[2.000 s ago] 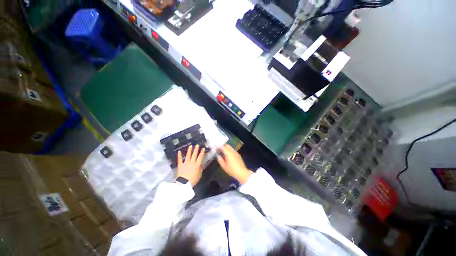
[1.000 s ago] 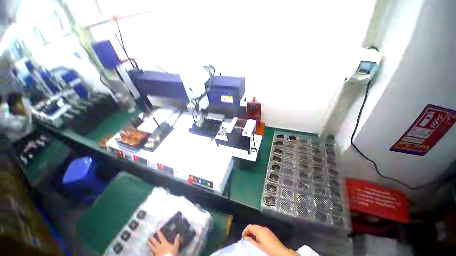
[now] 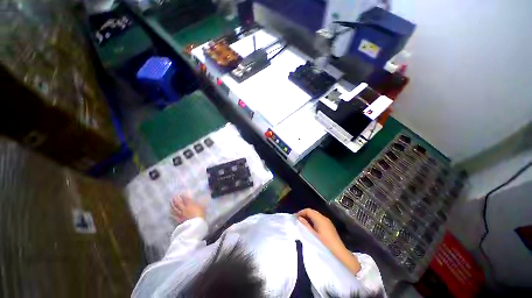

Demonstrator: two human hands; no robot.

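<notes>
The black fixture [image 3: 229, 177] lies flat on the white blister tray [image 3: 259, 170], with small lighter squares in its pockets. Several dark square housings [image 3: 188, 153] sit in a row along the tray's far left side. My left hand [image 3: 186, 208] is low over the tray, left of the fixture and apart from it, with its fingers spread and nothing visible in it. My right hand [image 3: 315, 221] is beside my white-clothed front, right of the tray, with its fingers bent. Its fingertips are hidden, so I cannot tell if it holds anything.
The white machine bed [image 3: 265, 87] stands beyond the tray, with another black fixture [image 3: 312, 77] and an orange-brown fixture [image 3: 221, 53]. A clear blister tray [image 3: 379, 204] lies at right, near a red box [image 3: 458, 265]. Cartons [image 3: 64, 204] and a blue stool [image 3: 156, 71] are at left.
My left hand has come off the fixture and moved left over the tray. My right hand has moved from the tray's right edge to my front. The camera view has swung around.
</notes>
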